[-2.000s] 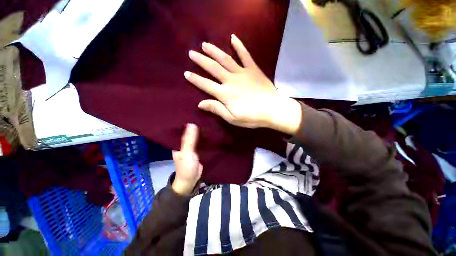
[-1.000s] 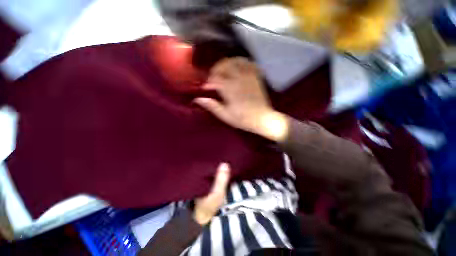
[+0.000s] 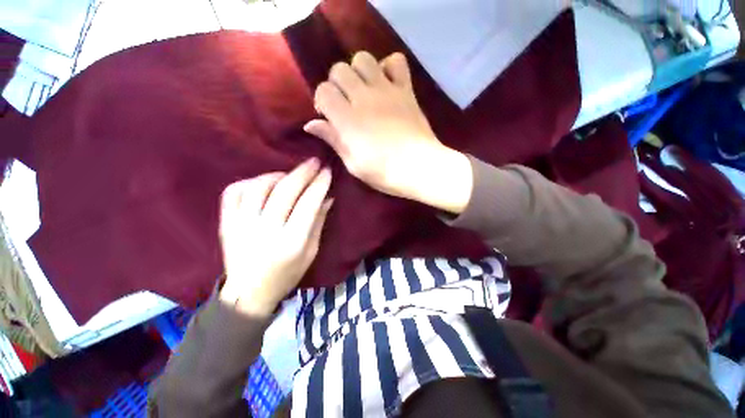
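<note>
A large maroon cloth panel [image 3: 139, 180] spreads over the table and hangs over my lap. My left hand [image 3: 274, 233] is at its lower middle, fingers bunched with the thumb at a raised fold of the cloth. My right hand [image 3: 376, 126] is just above and right, fingers curled on the cloth, thumb pointing left. The two hands are close but apart. A white piece [image 3: 466, 49] with a pointed corner lies on maroon cloth right of my right hand. Lamp light falls on the cloth at the top.
White pattern-like sheets [image 3: 41, 73] lie at the upper left. The white table edge [image 3: 122, 314] runs along the lower left, with a blue basket [image 3: 261, 388] below. A striped apron [image 3: 368, 359] covers my lap. Maroon pieces with white scraps [image 3: 686, 204] are piled at the right. Metal parts [image 3: 678, 33] show at the upper right.
The cloth has turned and spread left since the first frame. My left hand has moved up from the lower edge onto the cloth. My right hand's flat fingers have curled. The shears have left view.
</note>
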